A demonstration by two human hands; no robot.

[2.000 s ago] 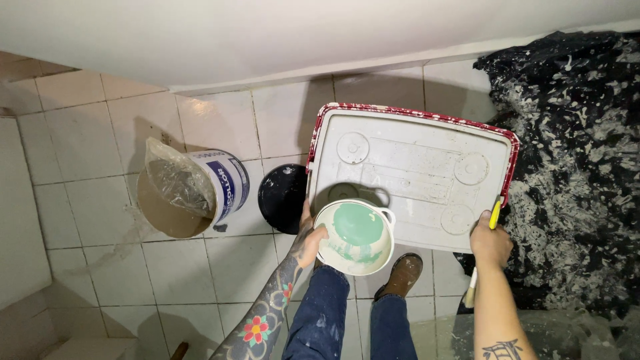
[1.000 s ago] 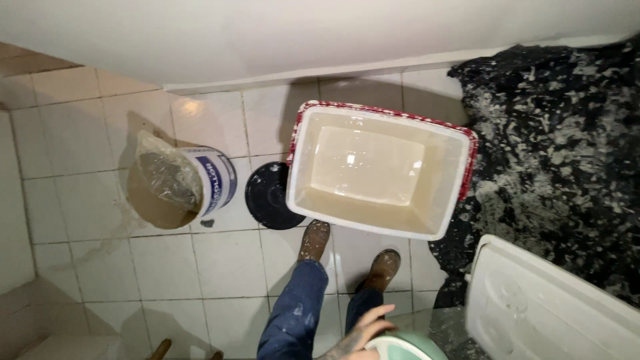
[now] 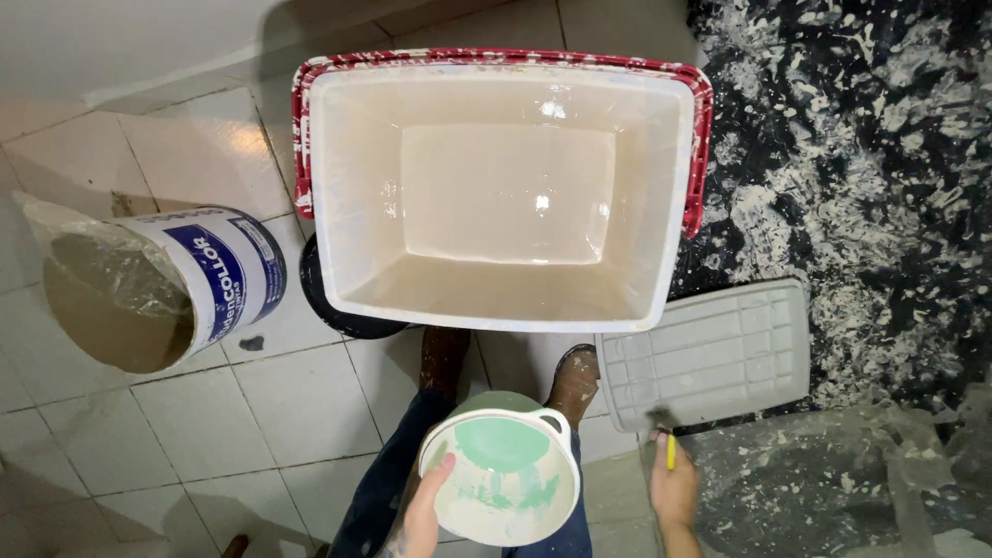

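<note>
My left hand [image 3: 425, 508] grips the rim of a round bowl [image 3: 535, 511] with a small loop handle; white and green paint coat its inside. Beyond it stands a large white plastic tub [image 3: 504, 314] with a red, paint-spattered rim, holding pale liquid. To the right, my right hand [image 3: 674, 480] is closed around a thin tool with a yellow handle [image 3: 671, 451]; the tool's other end is hard to make out. Just past that hand lies the tub's light grey plastic lid [image 3: 713, 349], underside up.
A paint bucket [image 3: 225, 271] with a plastic liner lies tipped at the left. A black round lid [image 3: 333, 306] is partly under the tub. Black paint-spattered sheeting [image 3: 852, 194] covers the right side. My boots [image 3: 575, 380] stand on the tiled floor [image 3: 310, 411] near the tub.
The lid covered the tub two seconds ago; it has come off to the right and now lies beside it, leaving the tub uncovered. The view is now closer to the tub.
</note>
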